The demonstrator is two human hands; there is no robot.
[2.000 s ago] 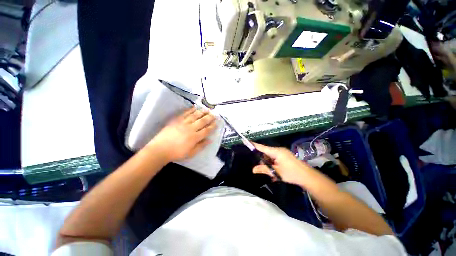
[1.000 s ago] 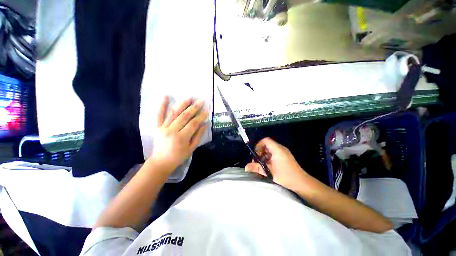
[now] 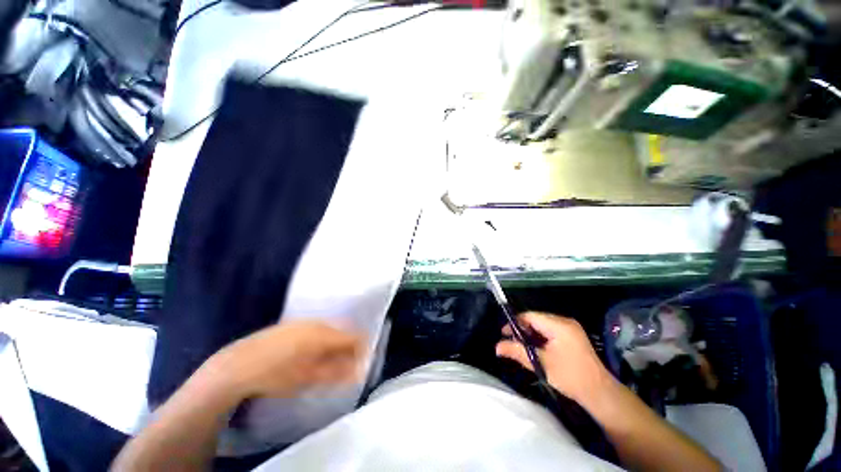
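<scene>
A dark fabric panel (image 3: 263,194) with a white fabric panel (image 3: 346,267) along its right side lies over the table's front edge and hangs towards my lap. My left hand (image 3: 309,358) is blurred, with fingers curled on the lower part of the white panel, gripping it. My right hand (image 3: 553,350) holds the scissors (image 3: 501,300) by the handles, right of the panels. The blades point up and forward over the table edge.
The sewing machine (image 3: 636,83) stands at the back right. A white roll (image 3: 715,217) with a dark strip sits at the right table edge (image 3: 572,267). A blue crate (image 3: 752,369) is right of my lap. A blue basket (image 3: 46,194) is far left. White and dark panels (image 3: 83,369) drape at left.
The panels have moved towards my lap, so their far end now shows on the table. My left hand has moved down with its fingers drawn in. My right hand still holds the scissors.
</scene>
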